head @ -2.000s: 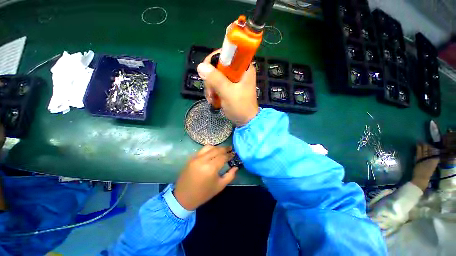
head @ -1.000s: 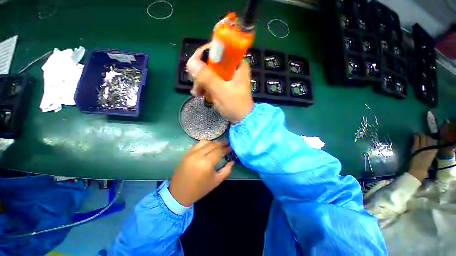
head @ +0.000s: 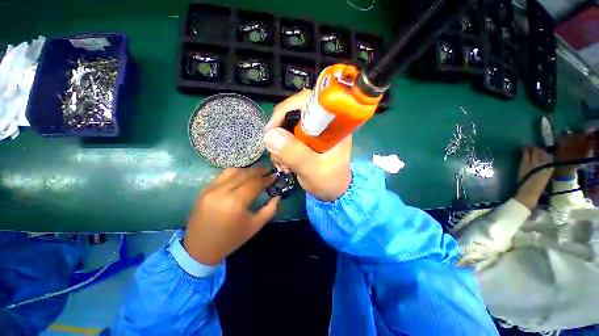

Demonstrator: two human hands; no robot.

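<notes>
My right hand (head: 314, 152) grips an orange electric screwdriver (head: 341, 108) with a white label and a thick black cord. Its lower end is at a small black electronic unit (head: 281, 184); my fingers hide the tip. My left hand (head: 226, 213) holds that unit between thumb and fingertips near the mat's front edge. The round screw dish (head: 228, 130), full of tiny silvery grains, lies just beyond my left hand. Behind it is a black parts tray (head: 220, 47) with black units in its square pockets; the back left pocket looks empty.
A dark blue bin (head: 46, 105) of silvery metal pieces and crumpled white cloth (head: 18, 82) lie left. More black trays (head: 485, 49) stand back right. A white scrap (head: 389, 163) and scattered metal pins (head: 467, 154) lie right, near a neighbouring person's hands (head: 533, 174).
My right hand has brought the screwdriver from over the dish down to the unit in my left hand. The view has shifted, so the dish, bin and tray appear further left.
</notes>
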